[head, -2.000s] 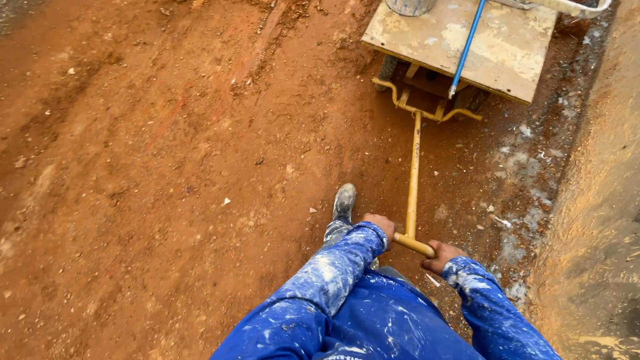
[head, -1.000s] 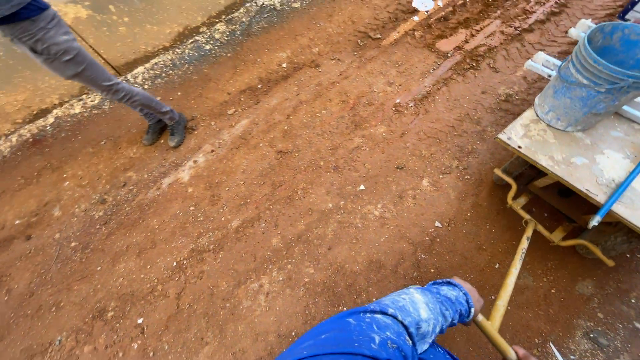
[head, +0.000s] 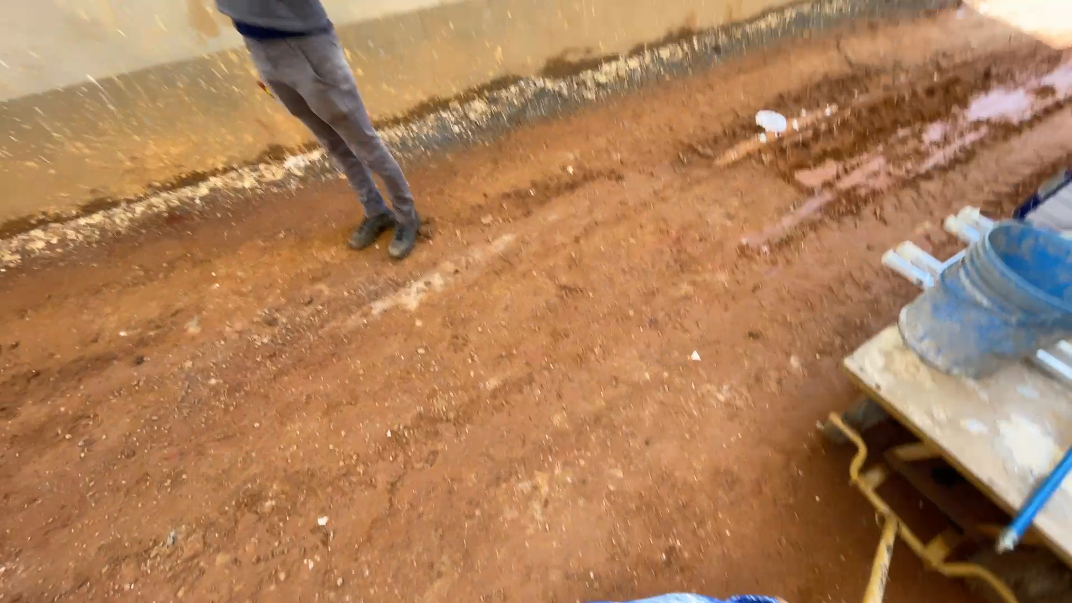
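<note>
Neither of my hands shows now; only a sliver of my blue sleeve appears at the bottom edge. At the lower right is the cart's yellow metal pull handle, its grip end cut off below the frame. It joins a bent yellow frame under a plaster-stained wooden board. A dirty blue plastic bucket stands on the board. Beside it lie white pipes, and a blue pole sticks out over the board's near edge.
Reddish dirt ground spreads ahead. A person in grey trousers stands at the upper left by a stained wall. Wet, pinkish ruts and a white scrap lie at the upper right. Rubble lines the wall's foot.
The view has swung left and up. Both hands, seen on the handle's crossbar two seconds ago, have dropped out of the frame. The person by the wall shows more of the body.
</note>
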